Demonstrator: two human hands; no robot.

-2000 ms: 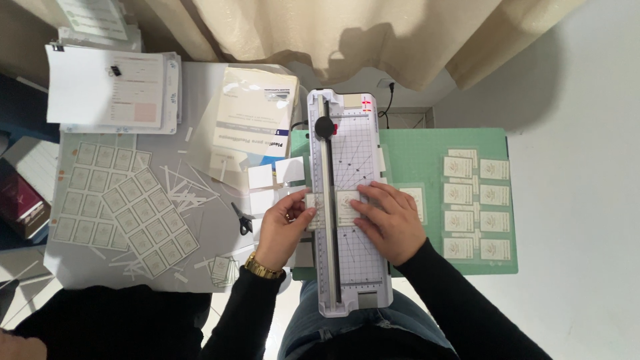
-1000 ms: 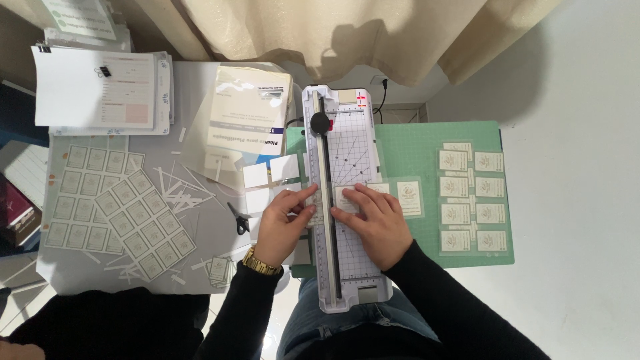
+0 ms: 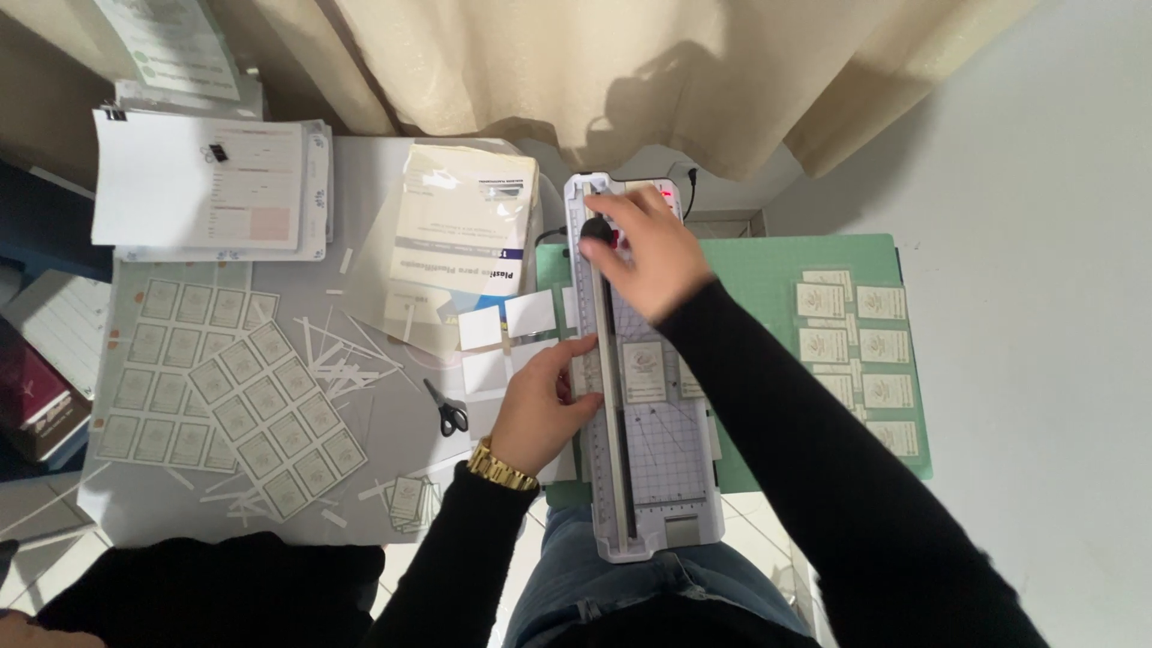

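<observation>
A white paper trimmer point(image 3: 666, 468) with a gridded bed stands upright in the view, over a green cutting mat point(image 3: 756, 360). My right hand point(image 3: 643, 247) is at the black cutter knob point(image 3: 596, 232) near the trimmer's far end, thumb and fingers around it. At the rail's left side, my left hand point(image 3: 549, 405) has its fingertips on the trimmer's edge, at a laminated strip that it partly hides. A printed card point(image 3: 644, 372) of that strip shows right of the rail; another is partly behind my right sleeve. Laminated cards point(image 3: 886, 346) lie in columns on the mat.
On the grey table lie sheets of printed cards point(image 3: 279, 418), paper offcuts point(image 3: 346, 373), black-handled scissors point(image 3: 452, 417), white cards point(image 3: 531, 315) and a pouch package point(image 3: 463, 216). A clipped paper stack point(image 3: 198, 180) is at the back left. Another person's black sleeve point(image 3: 225, 589) shows at the lower left.
My right hand has left the strip on the trimmer bed and moved up to the cutter knob. My left hand remains at the rail's left side.
</observation>
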